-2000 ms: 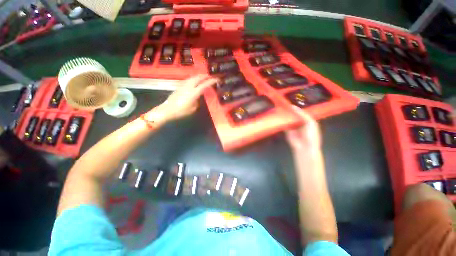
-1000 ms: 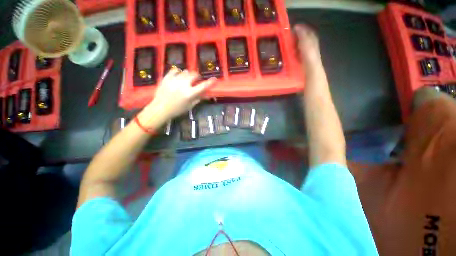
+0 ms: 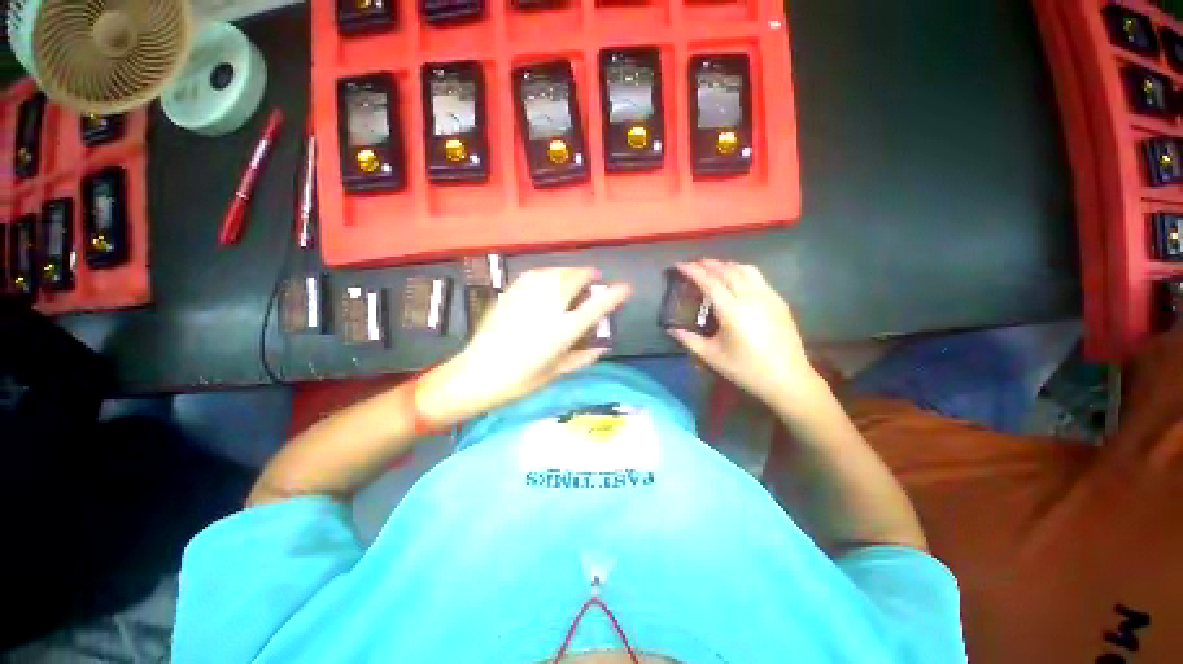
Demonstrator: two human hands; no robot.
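Observation:
The red phone tray (image 3: 558, 234) lies on the dark mat. Its near row holds several closed phones (image 3: 632, 110) with yellow round marks; its far row is cut off by the top edge. Loose batteries (image 3: 365, 315) lie in a row before the tray. My right hand (image 3: 746, 318) holds a battery (image 3: 684, 301) between thumb and fingers, at the right end of the row. My left hand (image 3: 535, 327) is over the batteries at the middle, its fingers around a partly hidden battery (image 3: 598, 327).
A red marker pen (image 3: 252, 179) and a slim red and white pen (image 3: 306, 195) lie left of the tray. A desk fan (image 3: 212, 81) stands at upper left. A thin cable (image 3: 266, 318) lies nearby. More trays (image 3: 1096, 221) are at both sides. A person's orange sleeve (image 3: 1038, 519) is at right.
The tray has come down from over the belt onto the mat. Both hands have let go of it and moved down to the batteries. The view has tilted downward.

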